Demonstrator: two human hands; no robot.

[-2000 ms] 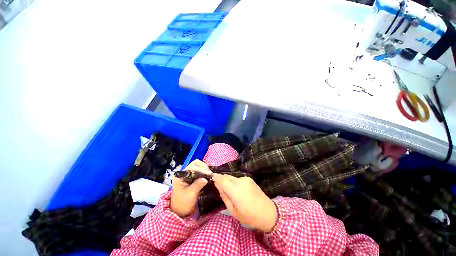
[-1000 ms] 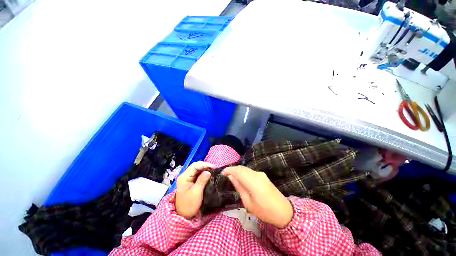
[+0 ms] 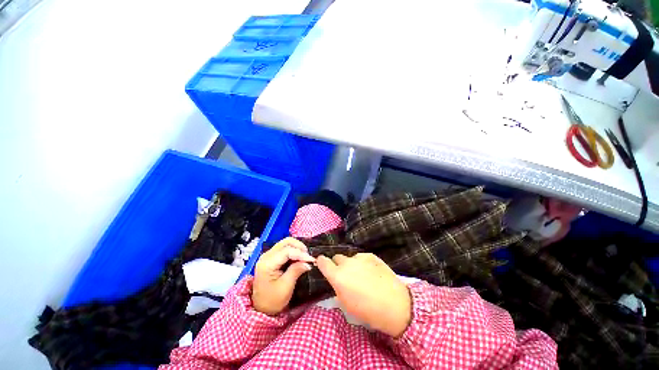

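A dark plaid garment piece (image 3: 426,225) with thin pale check lines lies over the lap and spreads to the right below the table. My left hand (image 3: 278,274) pinches its edge between thumb and fingers. My right hand (image 3: 368,290) is closed on the same edge, its fingertips almost touching the left ones. The pinched bit of cloth is small and mostly hidden by the fingers. I cannot tell whether a small tool is in the right hand.
An open blue crate (image 3: 119,238) at left holds dark cloth and white scraps (image 3: 209,276). Stacked blue crates (image 3: 242,79) stand behind. The white table (image 3: 376,87) carries scissors (image 3: 589,144), a thin black tool (image 3: 618,148), thread scraps and a sewing machine (image 3: 585,40). More plaid cloth (image 3: 578,303) lies at right.
Both hands stay at the cloth edge. The fingertips have come closer together than one second ago, and the cloth between them shows less. The whole view has shifted slightly.
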